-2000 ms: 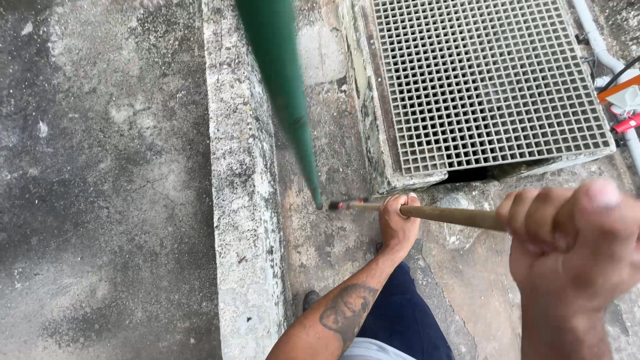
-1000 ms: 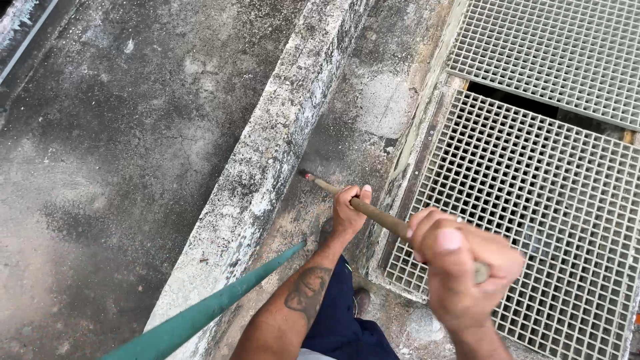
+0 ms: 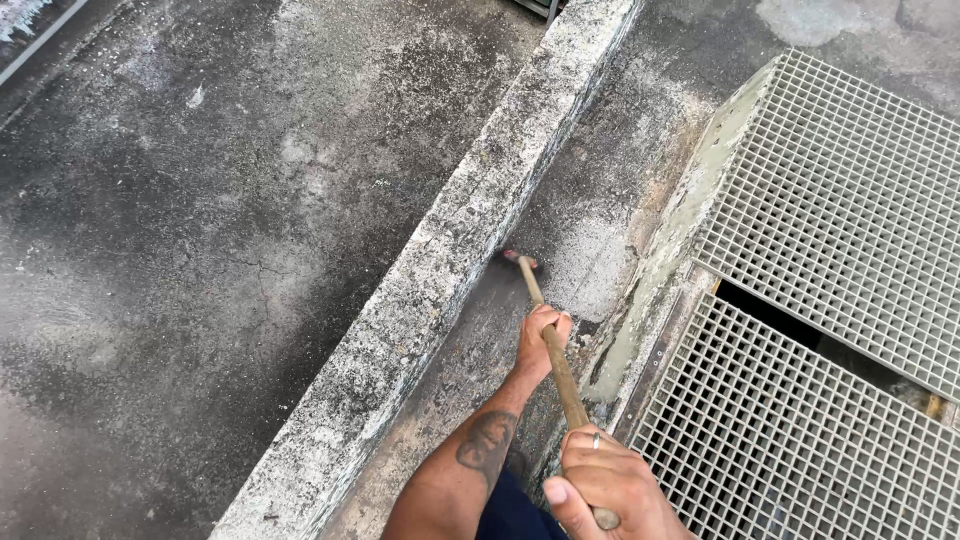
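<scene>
A long wooden handle (image 3: 564, 382) runs from the lower right up to a small, blurred dark and reddish tool head (image 3: 521, 260). That head is at the concrete floor beside the foot of a low concrete curb (image 3: 450, 240); its kind cannot be told. My left hand (image 3: 544, 337), at the end of the tattooed forearm, is wrapped around the lower part of the handle nearer the head. Near the other end, my right hand (image 3: 611, 476), with a ring on one finger, grips the handle, whose rounded butt shows below the fingers.
Two light grating panels (image 3: 840, 210) lie at the right on a raised concrete edge (image 3: 675, 255), with a dark gap between them. Stained concrete floor (image 3: 187, 262) spreads left of the curb. A dark metal frame (image 3: 541, 7) shows at the top edge.
The green pole seen in both earlier frames is out of view. Both hands keep hold of the handle, which points more steeply up the picture. The view has shifted and turned strongly.
</scene>
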